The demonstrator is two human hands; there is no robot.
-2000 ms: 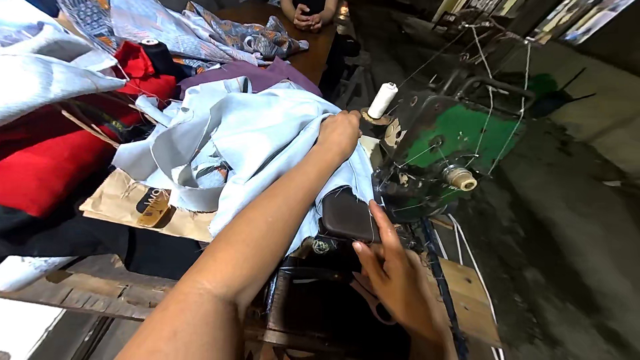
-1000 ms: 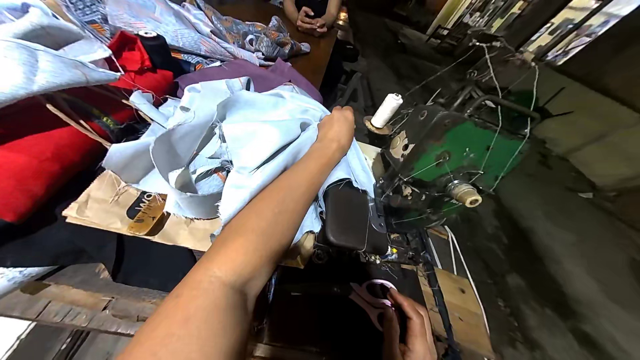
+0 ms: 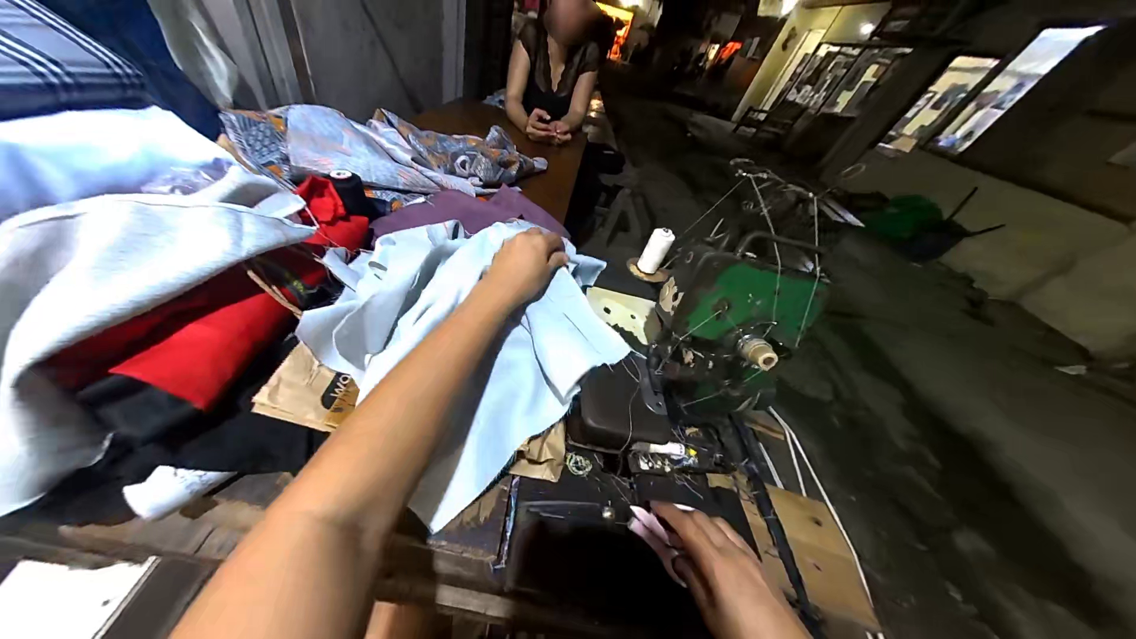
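My left hand (image 3: 528,264) presses on and grips a bunched light blue cloth (image 3: 510,382) with frayed edges, left of a green and black sewing machine (image 3: 741,311). One pointed flap of the cloth reaches down to the table's near edge. Below the machine, my right hand (image 3: 723,564) is closed around the pink handles of a pair of scissors (image 3: 655,535); their blades are lost in the dark recess. A white thread spool (image 3: 657,251) stands beside the machine. The brown machine part (image 3: 617,408) lies between the cloth and small metal parts.
Red cloth (image 3: 209,342), pale grey cloth (image 3: 115,293), a brown paper bag (image 3: 306,390) and a black thread spool (image 3: 348,189) lie left. Patterned cloth (image 3: 382,151) is farther back. A person (image 3: 550,84) sits at the table's far end. White cords hang right.
The light blue cloth has shifted, and a pointed flap now extends toward the near edge. My right hand has moved from beside the brown machine part down to the scissors. The view has tilted up.
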